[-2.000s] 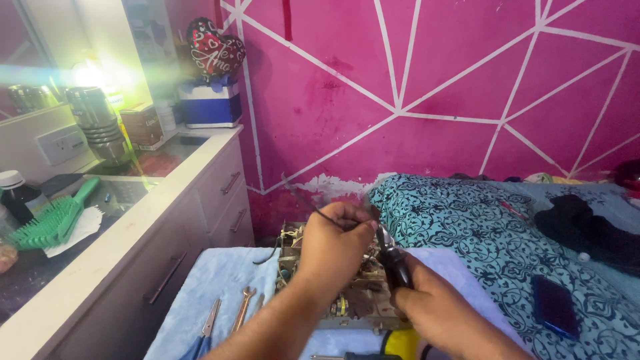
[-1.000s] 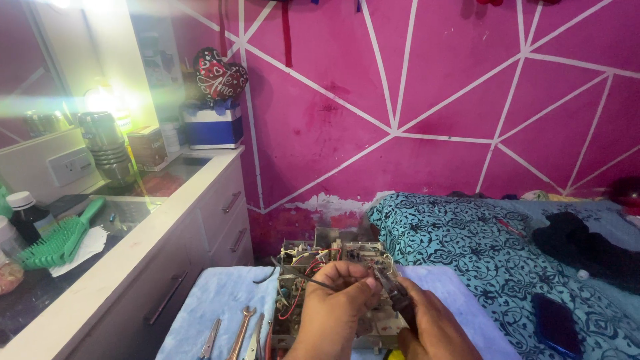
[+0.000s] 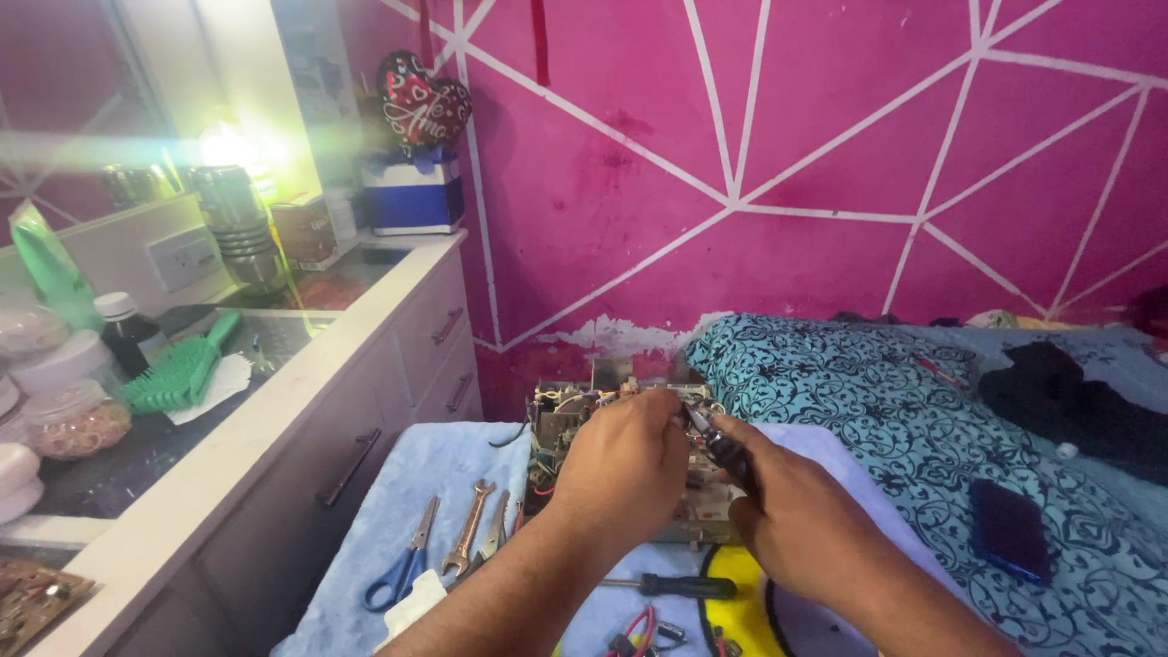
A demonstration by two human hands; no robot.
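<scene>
An opened electronic chassis [image 3: 703, 502] with loose wires and metal parts stands on a light blue cloth. Over its middle, my left hand [image 3: 630, 456] has its fingers pinched together near the tool's tip; what it pinches is hidden. My right hand [image 3: 794, 502] grips a dark-handled hand tool [image 3: 728, 449] with a metal tip, probably pliers, pointing up and left toward my left fingers. A black-handled screwdriver [image 3: 689, 586] lies in front of the chassis. To the left lie blue-handled scissors [image 3: 401, 572], a combination wrench [image 3: 469, 529] and another metal tool [image 3: 495, 529].
The light blue cloth [image 3: 365, 511] also bears red wires with small parts [image 3: 643, 634]. At left runs a white dresser [image 3: 274, 438] with a green hairbrush [image 3: 182, 370] and jars. To the right, a patterned bed [image 3: 876, 411] holds a phone [image 3: 1010, 531] and dark clothing [image 3: 1049, 392].
The view has shifted, showing more of the cloth's near part than one second ago. Both hands remain close together over the chassis, with the tool still in my right hand.
</scene>
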